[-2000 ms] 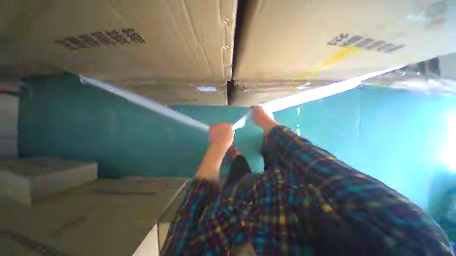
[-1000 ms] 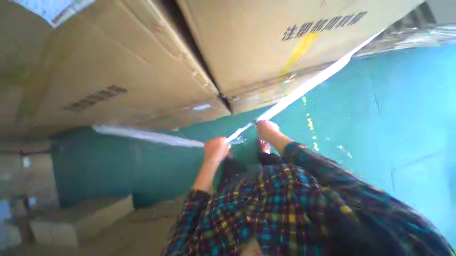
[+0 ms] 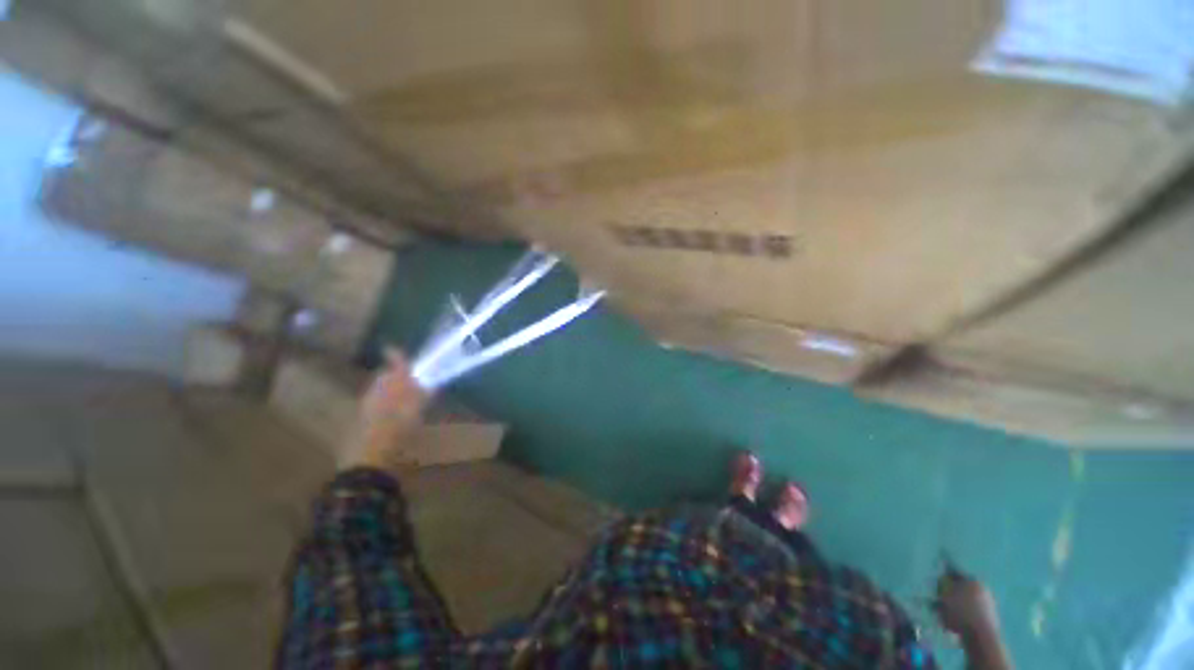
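Observation:
My left hand [image 3: 385, 408], blurred, is at the left of the view, closed on whitish plastic film [image 3: 513, 327]. The film runs from the hand up and right in two strands, toward the lower edge of a big brown carton [image 3: 733, 157]. My right hand [image 3: 966, 605] is low at the right, over the floor, away from the film. A small dark thing shows at its fingers, too blurred to name, and I cannot tell whether the hand grips it.
Another large carton [image 3: 1126, 327] stands at the right, with a dark gap between the two. More cartons [image 3: 511, 524] lie at the lower left and stacked ones [image 3: 197, 196] stand at the upper left. My feet [image 3: 767, 490] are on the green floor [image 3: 681, 432].
The view has swung left. My hands have moved far apart. My right hand has let go of the film. My left hand has pulled it left, and the long strand at the right is gone from view.

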